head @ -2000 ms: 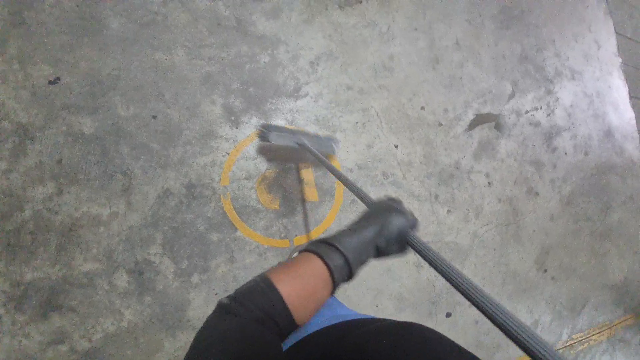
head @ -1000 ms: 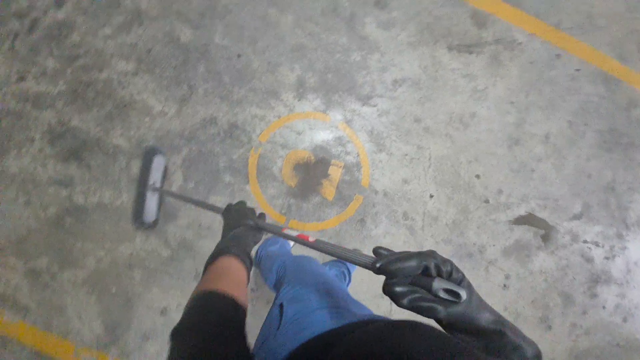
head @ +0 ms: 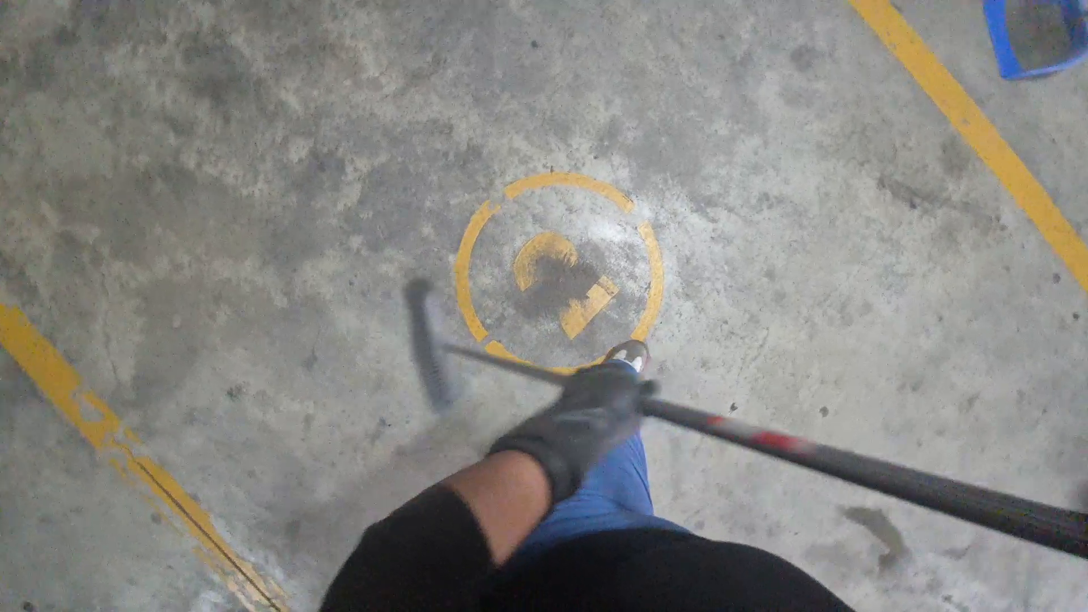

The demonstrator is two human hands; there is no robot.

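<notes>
My left hand (head: 595, 412), in a black glove, is closed around the dark pole (head: 850, 463) of a long-handled floor brush. The pole runs from the brush head across the front of my body to the right edge and bears red marks. The narrow brush head (head: 431, 344) is blurred, left of a yellow painted circle (head: 463, 272) on the concrete floor. Inside the circle are worn yellow marks (head: 589, 308) with a dark stain between them. My right hand is outside the view, apart from a possible dark trace at the right edge.
A yellow floor line (head: 977, 127) crosses the upper right, with part of a blue plastic object (head: 1007, 47) beyond it. Another, chipped yellow line (head: 51, 365) runs at the lower left. My shoe (head: 629, 353) touches the circle's lower edge. A dark patch (head: 880, 531) marks the floor at lower right.
The brush head was over the circle two seconds ago, then farther left of it, and is now nearer its left side. My right hand, seen on the pole's end one second ago, has left the view.
</notes>
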